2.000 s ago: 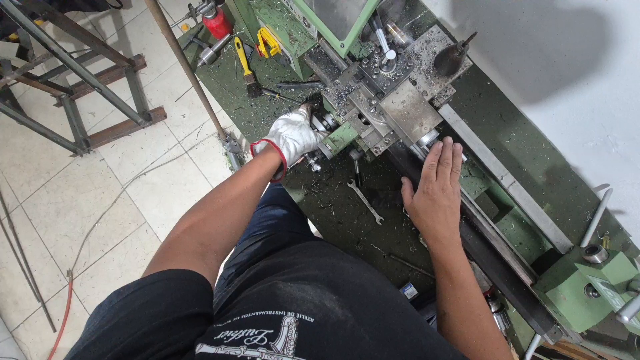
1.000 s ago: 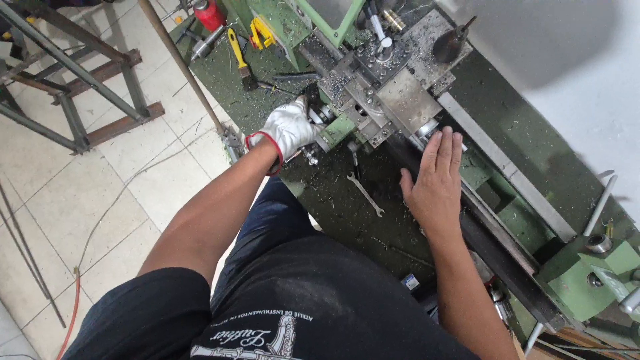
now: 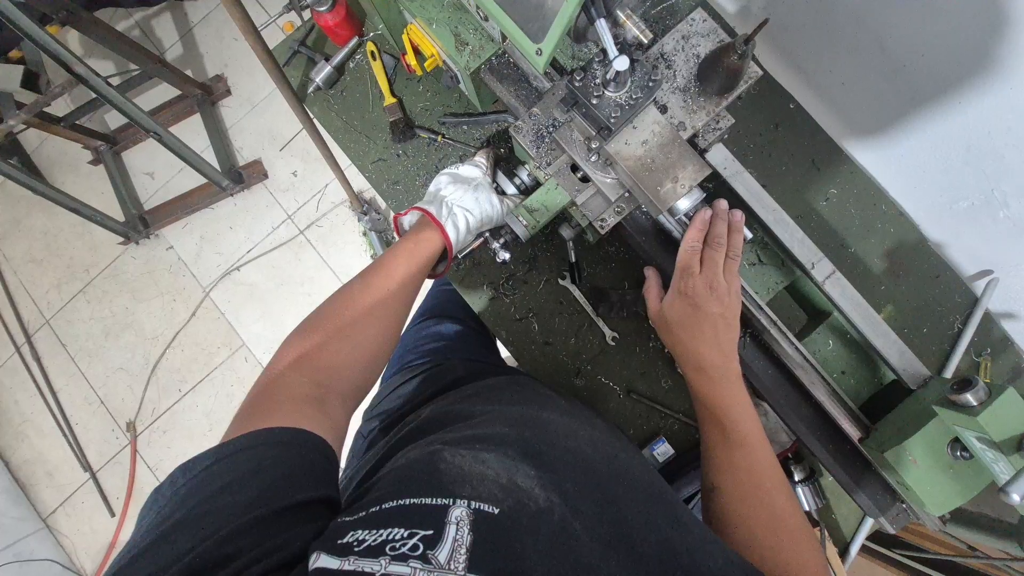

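My left hand [image 3: 464, 200], in a white glove with a red cuff, is closed around a handwheel [image 3: 516, 180] at the near side of a green metal lathe's carriage. My bare right hand [image 3: 704, 280] lies with its fingers together and thumb apart, fingertips at the small round dial [image 3: 686, 202] of the top slide [image 3: 658, 160]; whether it grips the dial's handle cannot be told. Metal chips lie around the tool post [image 3: 616, 76] and its lever. A dark pointed oil can [image 3: 724, 68] stands on the carriage's far part.
An open-end wrench [image 3: 588, 308] and chips lie on the green bench [image 3: 528, 320]. A yellow-handled brush [image 3: 388, 92], a drill chuck [image 3: 328, 72] and a red container [image 3: 336, 20] lie left of the lathe. The tailstock [image 3: 936, 440] stands at lower right; a steel frame [image 3: 120, 120] stands on the floor.
My left hand has shifted slightly at the handwheel. My right hand stays beside the top slide's dial.
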